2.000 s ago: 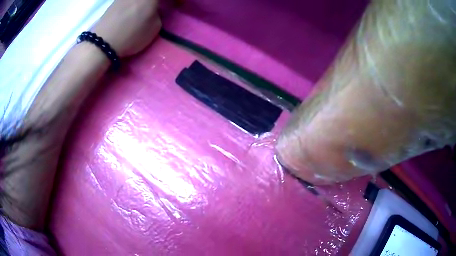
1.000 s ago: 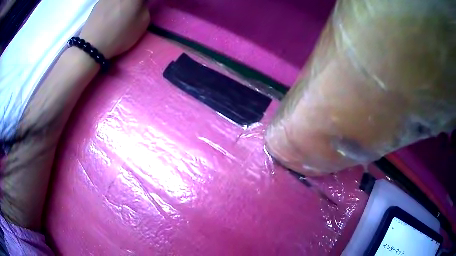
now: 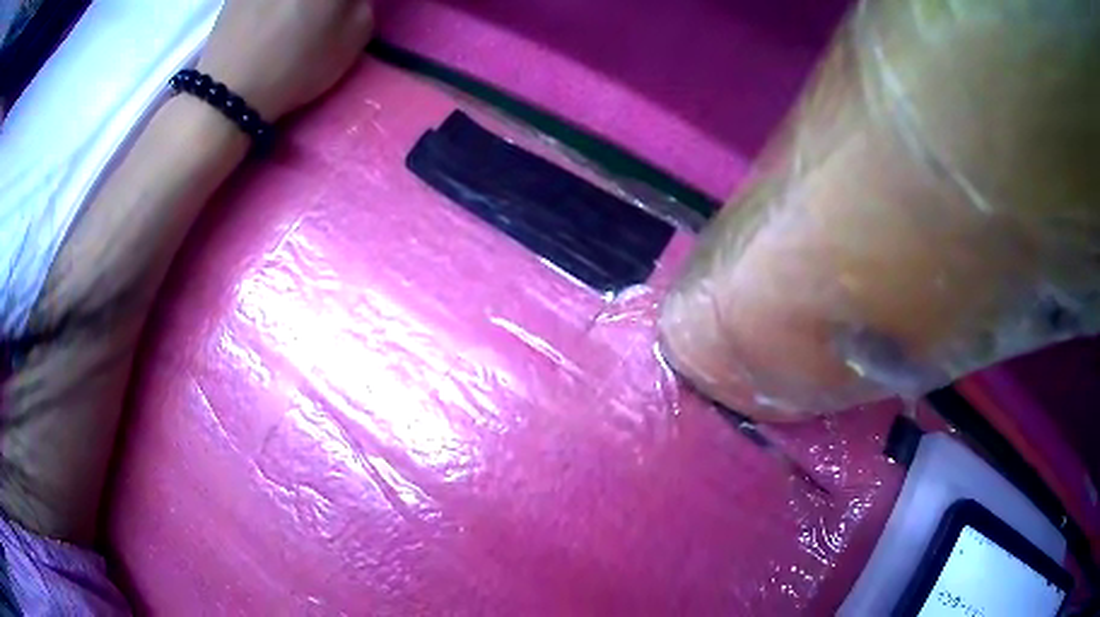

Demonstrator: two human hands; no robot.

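My left hand (image 3: pixel 296 48) is at the upper left, at the end of a bare forearm with a black bead bracelet. It rests at the bench's far side; its fingers are bent or hidden and cut off by the top edge, so its grip cannot be told. My right hand is not in view. A tablet (image 3: pixel 995 579) with a black border and a lit white screen with small marks lies at the lower right, cut off by the frame. A whitish sleeve or layer (image 3: pixel 899 530) shows under and beside it.
Shiny pink-red sheeting (image 3: pixel 543 482) covers the bench. A thick, film-wrapped yellowish-tan post (image 3: pixel 893 229) stands at the right. A black strip (image 3: pixel 537 205) is stuck on the bench left of it. A white pile or surface (image 3: pixel 103 145) lies at the far left, beyond the forearm.
The whole view has shifted slightly back and forth. The marks on the tablet screen look different. The left forearm stays in nearly the same place on the bench.
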